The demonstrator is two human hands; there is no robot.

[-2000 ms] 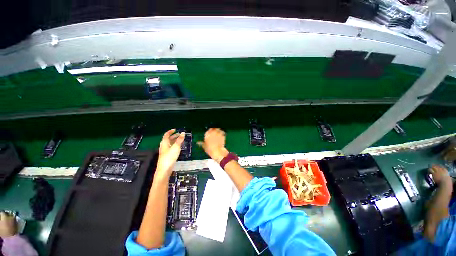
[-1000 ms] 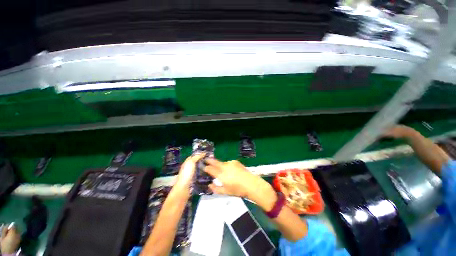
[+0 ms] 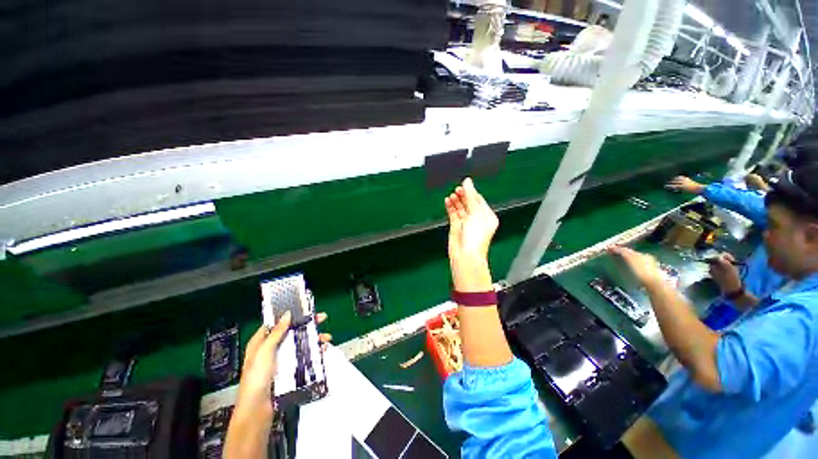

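Observation:
My left hand [image 3: 269,348] holds a phone assembly [image 3: 300,359] upright over the front of the bench. A grey dotted panel [image 3: 287,298] shows at its top, with a white area below. My right hand [image 3: 472,224] is raised over the belt, fingers up and close together; no object shows in it. Black adhesive pads [image 3: 391,434] on a white-edged strip lie below, beside a white backing sheet [image 3: 345,394]. A red bin [image 3: 439,337] of tan liner strips is partly hidden by my right forearm.
A black tray with a phone assembly [image 3: 109,425] is at the lower left. A shiny black blister tray [image 3: 574,350] is right of my forearm. Phone assemblies [image 3: 365,296] lie on the green belt. A slanting pale post [image 3: 574,161] and another worker [image 3: 762,350] are at the right.
The view has swung right. My left hand now holds up the phone assembly, which shows a dotted panel and white area. My right hand has left it and risen to the right.

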